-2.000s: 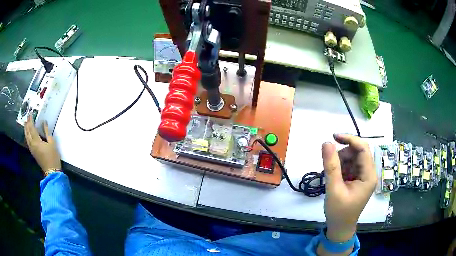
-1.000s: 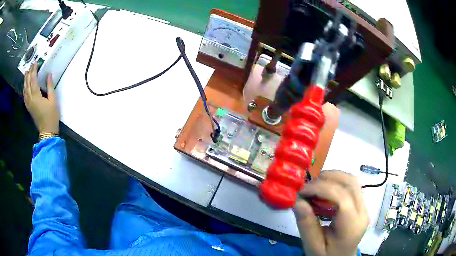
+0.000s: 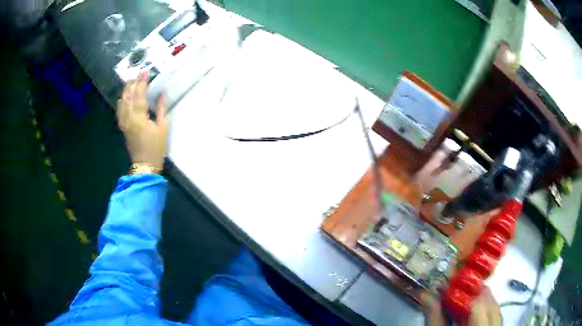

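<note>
My left hand [image 3: 144, 127] rests with fingers apart on the near end of the white power box [image 3: 186, 71], by its switches. The power supply board [image 3: 408, 249] lies in the reddish-brown test fixture [image 3: 349, 216]. A thin black lead [image 3: 369, 140] runs down to the board's left end. The red toggle clamp handle [image 3: 485, 260] slants across the fixture's right side, its lower end near the bottom edge. My right hand [image 3: 486, 313] is behind that end, cut off by the frame; its grip and anything in it are hidden.
The analog meter [image 3: 413, 113] stands at the fixture's left rear. The black plunger and upright frame [image 3: 539, 95] are at right. A small screwdriver [image 3: 519, 286] lies at lower right, beside a dark cable. A green surface [image 3: 357, 38] lies behind the white sheets.
The view has swung left, so the fixture appears farther right and lower. My left hand stays at the power box. My right hand has come from beside the coiled cable to the handle's lower end.
</note>
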